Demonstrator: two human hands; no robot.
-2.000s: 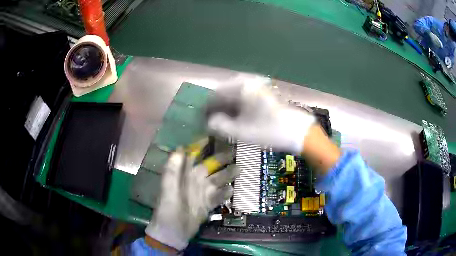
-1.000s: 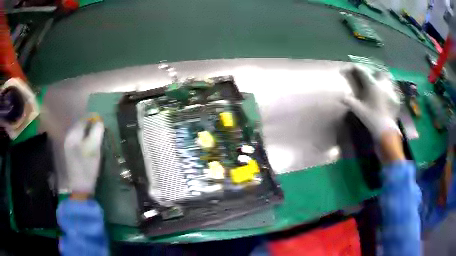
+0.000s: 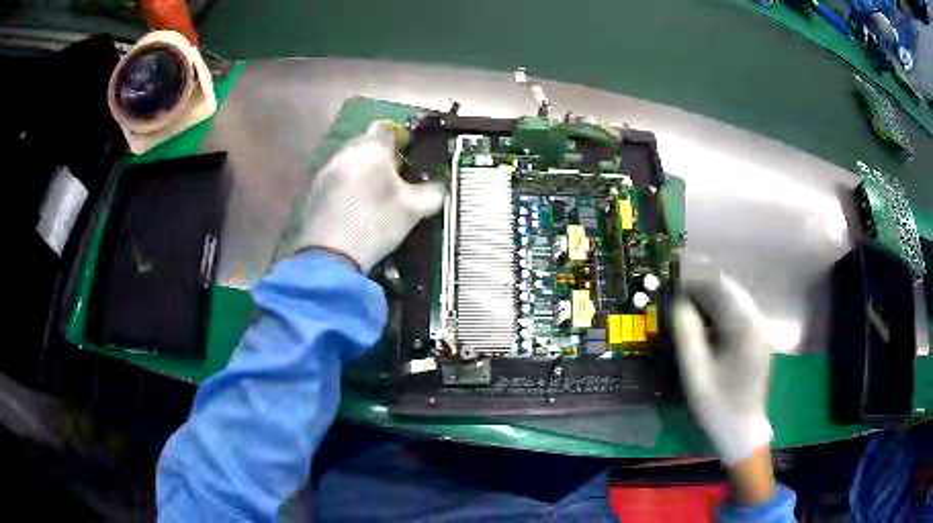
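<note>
A black solder carrier point(image 3: 417, 296) lies in front of me and holds a green circuit board point(image 3: 552, 235) with a white-silver ribbed heatsink point(image 3: 484, 260) and yellow components. A green-brown arm point(image 3: 552, 136) crosses the carrier's far edge. My left hand point(image 3: 363, 202), in an off-white glove, is at the carrier's upper left edge. Its thumb lies over the frame, and yellow shows at its fingertips. Whether it grips anything is hidden. My right hand point(image 3: 721, 358), gloved and blurred, is at the carrier's lower right edge. Its fingers are too blurred to show a hold.
A shallow black tray point(image 3: 159, 255) with a small yellow-green bit is at left. A deep black bin point(image 3: 870, 337) with a small piece is at right. A round dark item point(image 3: 153, 84) on a cream square is upper left. Green boards point(image 3: 890, 220) lie at far right beside the conveyor point(image 3: 430, 41).
My left hand has moved from beside the left tray to the carrier's left edge. My right hand has come back from the right bin to the carrier's right edge. The view has shifted.
</note>
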